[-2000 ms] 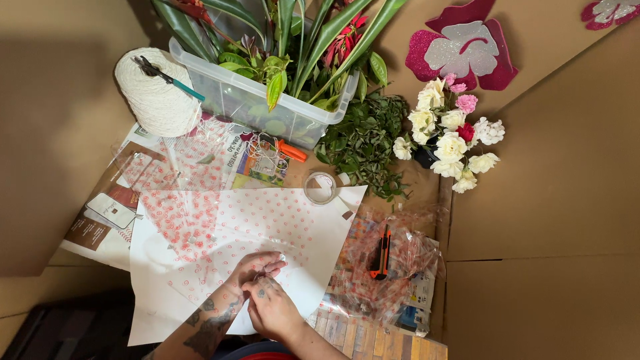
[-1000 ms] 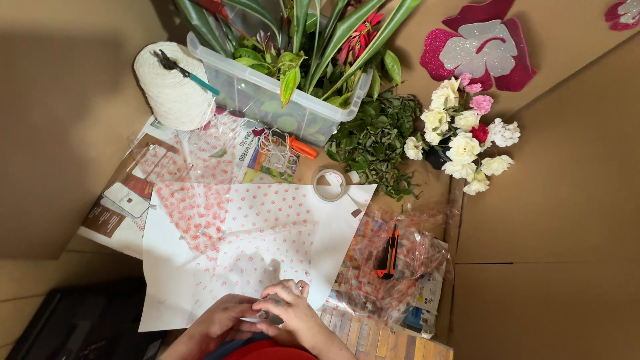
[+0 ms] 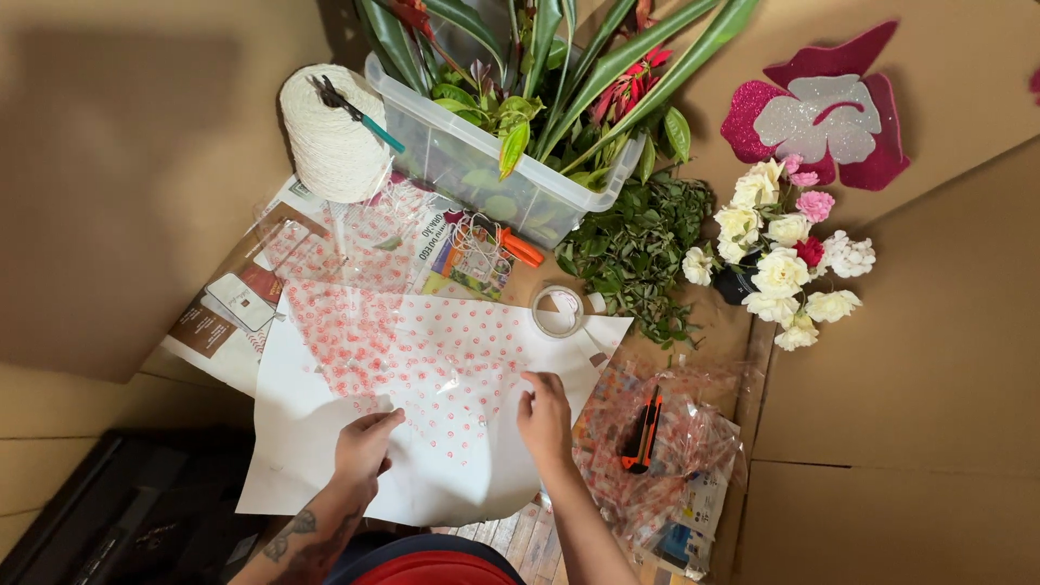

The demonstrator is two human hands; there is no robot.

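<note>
A clear plastic film printed with red marks (image 3: 455, 366) lies over a large white paper sheet (image 3: 301, 455). My left hand (image 3: 366, 445) is over the lower part of the sheet, thumb and fingertips together, seemingly pinching the thin film; the clear film is hard to make out there. My right hand (image 3: 544, 414) is at the film's right side with curled fingers; whether it grips the film's edge cannot be told. A roll of clear tape (image 3: 557, 310) rests on the upper right of the paper. An orange and black utility knife (image 3: 643, 431) lies on crumpled printed film (image 3: 691, 455) to the right.
At the back, a clear plastic bin (image 3: 487, 154) holds leafy plants. Pliers with teal handles (image 3: 357, 114) lie on a cone of white string (image 3: 325, 154). Nearby are orange-handled scissors (image 3: 520, 246), cut leaves (image 3: 642, 252), white and pink flowers (image 3: 780, 272) and a glittery foam flower (image 3: 821, 122).
My hands were together near the lower edge of the paper; they have moved apart and forward, one toward each side of the printed film.
</note>
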